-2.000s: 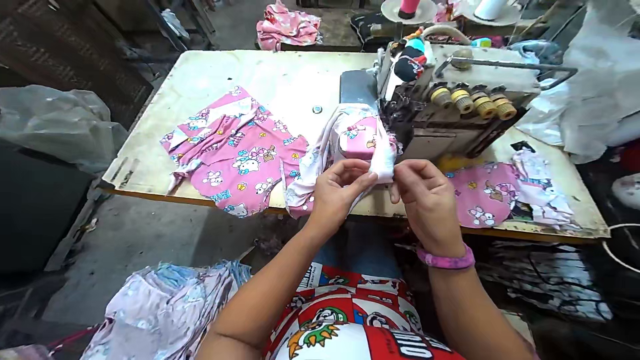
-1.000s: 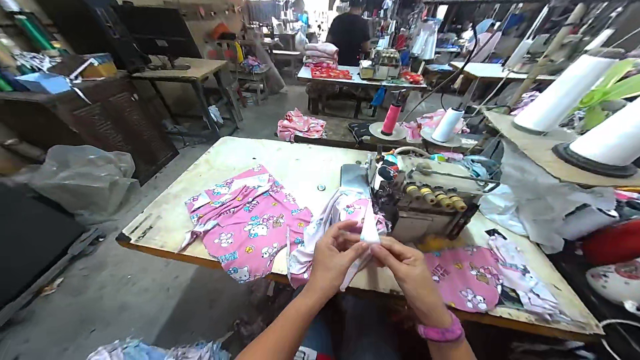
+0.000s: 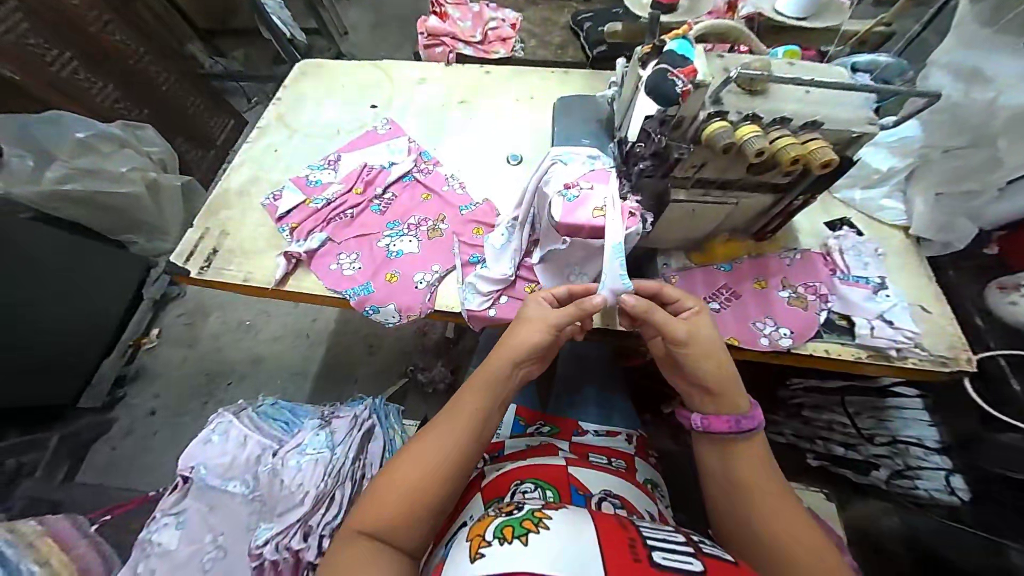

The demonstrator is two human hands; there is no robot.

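Between the fingertips of my left hand (image 3: 558,322) and my right hand (image 3: 678,340) is the near end of a narrow pale strip, part of a pink and white printed garment piece (image 3: 588,208). The strip runs from the needle area of an overlock sewing machine (image 3: 744,136) to my fingers, at the table's front edge. Blue stitching shows along its side. Pink printed fabric (image 3: 392,224) lies crumpled on the table left of the machine. Another pink printed piece (image 3: 760,300) lies right of my right hand, beside white scraps (image 3: 872,292).
The worn table (image 3: 232,200) carries a small round metal object (image 3: 514,158). A large pile of pale fabric pieces (image 3: 240,496) sits at lower left. Clear plastic bags (image 3: 88,176) are at far left, and pink cloth (image 3: 468,30) lies beyond the table.
The view has tilted down since one second ago. Both hands stay close together on the strip, which now shows stretched out straighter toward the machine.
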